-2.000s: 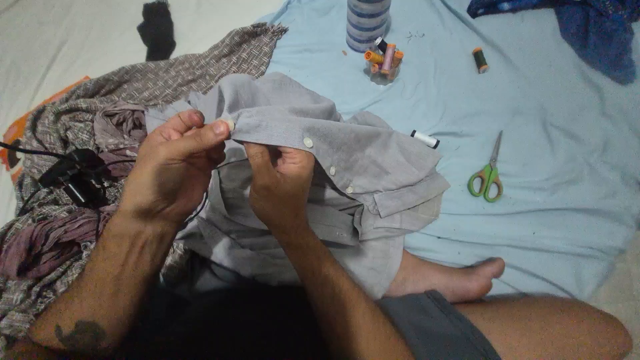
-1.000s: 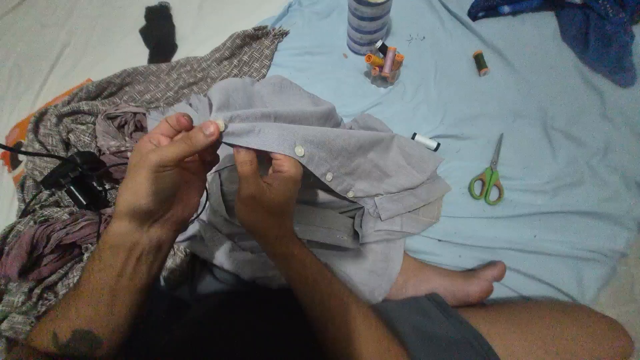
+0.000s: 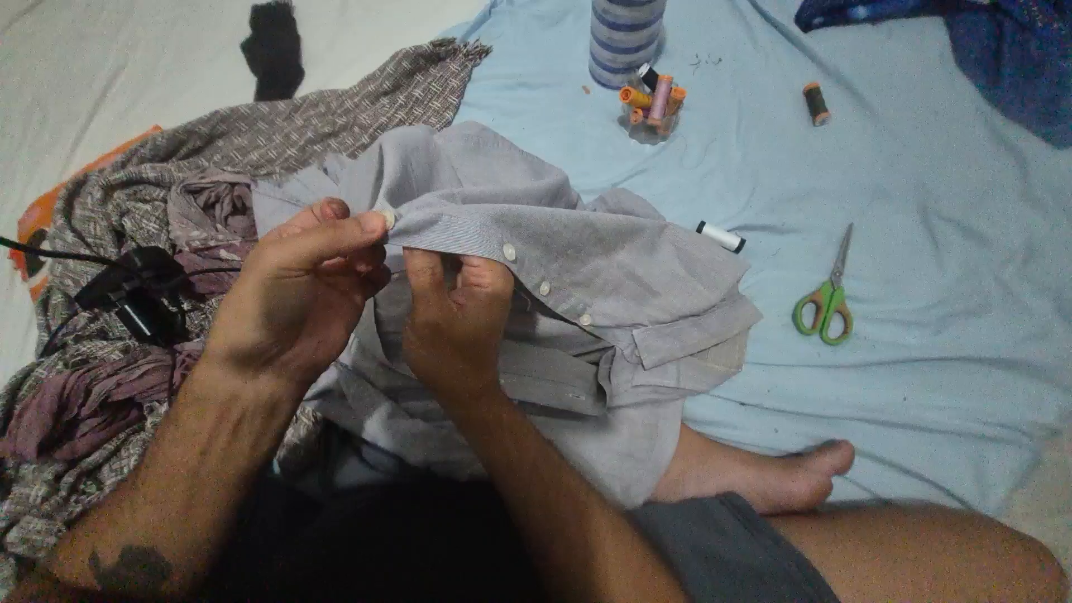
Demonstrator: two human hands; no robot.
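Observation:
A light grey button-up shirt (image 3: 586, 243) lies across my lap with its button placket held up. My left hand (image 3: 310, 276) pinches a pale button (image 3: 389, 219) at the placket's left end between thumb and finger. Just right of it, my right hand (image 3: 461, 310) grips the placket's lower edge, its fingertips partly hidden under the cloth. More white buttons (image 3: 509, 251) run along the placket to the right. Whether a needle or thread is at the button, I cannot tell.
Green-handled scissors (image 3: 825, 310), a white thread spool (image 3: 720, 237) and a dark spool (image 3: 816, 104) lie on the blue sheet. A small container of spools (image 3: 657, 109) stands by a striped cylinder (image 3: 624, 42). Left are a patterned scarf (image 3: 335, 121) and a black device with cables (image 3: 138, 293).
Both hands keep their hold on the shirt. My right hand has shifted slightly left along the placket compared with two seconds ago, and the cloth folds have moved a little.

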